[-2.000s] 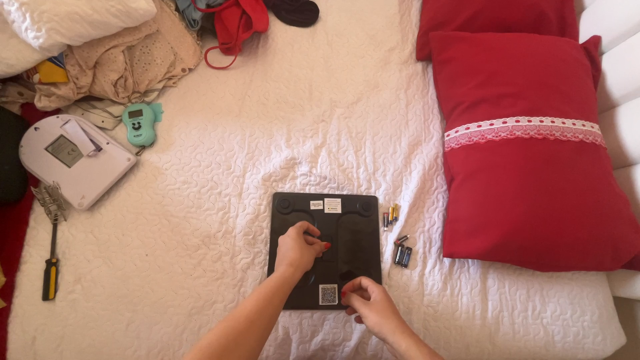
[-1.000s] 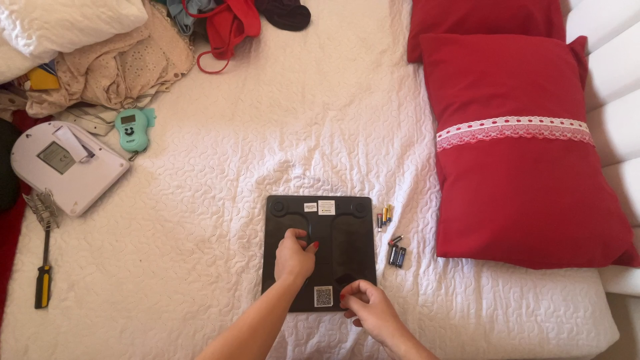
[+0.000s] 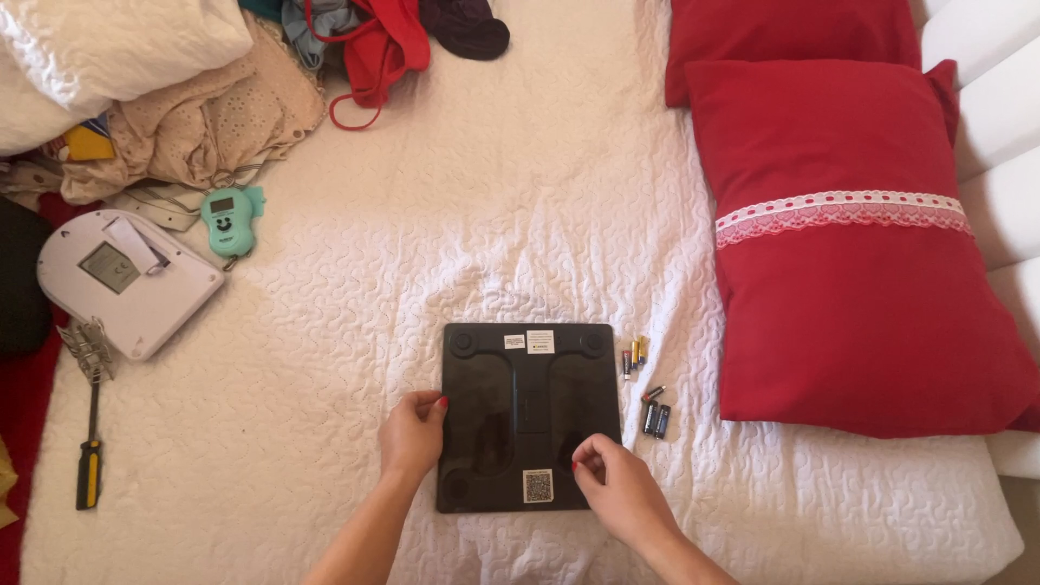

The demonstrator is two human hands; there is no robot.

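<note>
A black bathroom scale point(image 3: 479, 398) lies upside down on the white quilted bedspread, its feet, stickers and a central battery cover facing up. My left hand point(image 3: 413, 435) is at the scale's left edge, thumb near the rim; whether it grips the edge is unclear. Over the lower right part of the scale is my right hand point(image 3: 613, 479), fingers curled with the fingertips together; I cannot tell if something small is between them. Beside the scale's right edge lie several loose batteries point(image 3: 635, 354), and a little lower some more batteries point(image 3: 656, 418).
At the left lie a white kitchen scale point(image 3: 171, 296), turned over, a turquoise hanging scale point(image 3: 230, 223) and a yellow-black screwdriver point(image 3: 89, 471) touching a metal wire object. Clothes point(image 3: 211, 122) are heaped at the upper left. Red cushions point(image 3: 837, 325) rest at the right.
My left hand has moved from the middle of the black scale to its left edge. The right hand has moved slightly up from the scale's lower right corner area.
</note>
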